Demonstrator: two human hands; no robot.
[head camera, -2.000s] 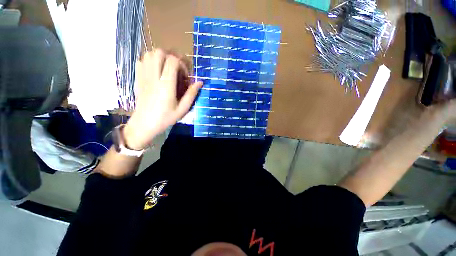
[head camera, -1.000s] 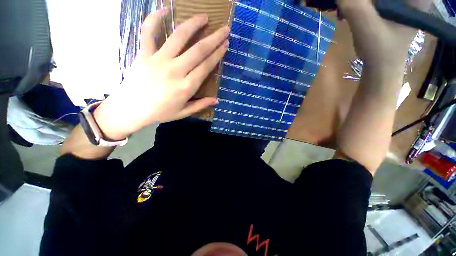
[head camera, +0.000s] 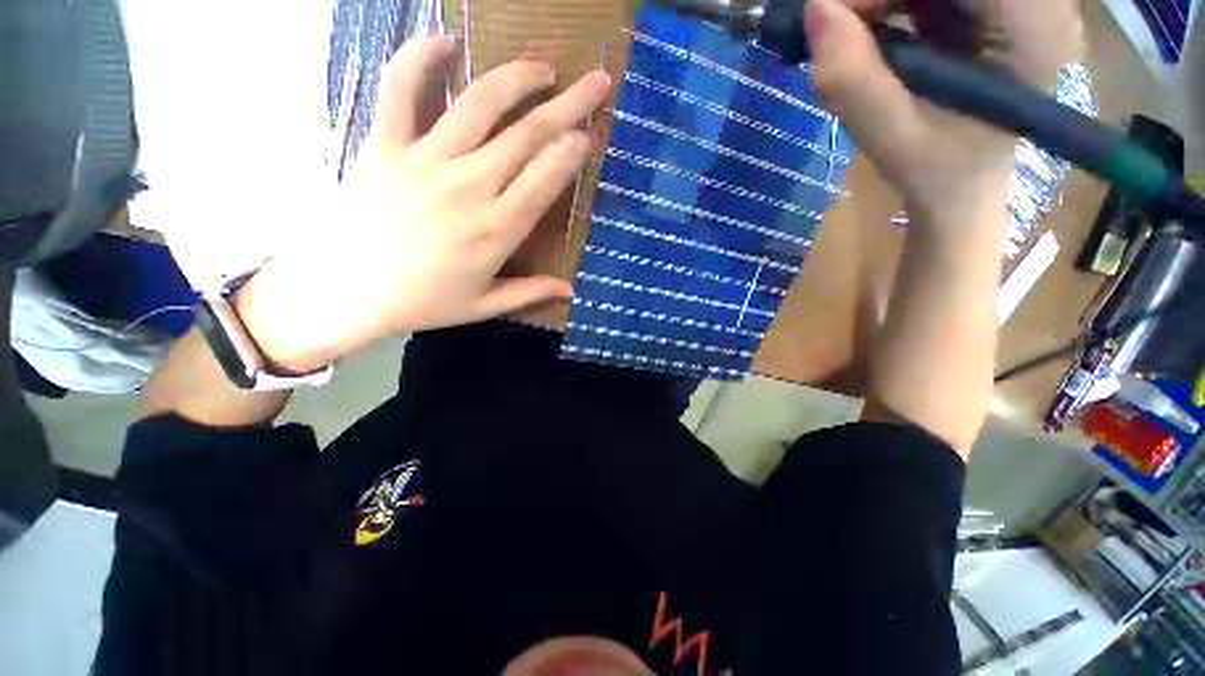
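A blue solar cell string with rows of silvery dashed lines lies on the brown tabletop at the near edge. My left hand lies flat with fingers spread at its left side, fingertips by a thin silver ribbon along the cell edge. My right hand holds a thick black soldering iron with a green end. The iron's front end is over the top edge of the string; its tip is hard to make out. A short silver ribbon lies on the lower right cells.
White strips and a bundle of silver ribbon lie left. A grey machine stands far left. Short silver ribbons, a white strip, a black holder and a red can are at right.
My right hand has come from the right edge to above the string with the iron. My left hand has flattened beside the string. The view has shifted, showing the string larger.
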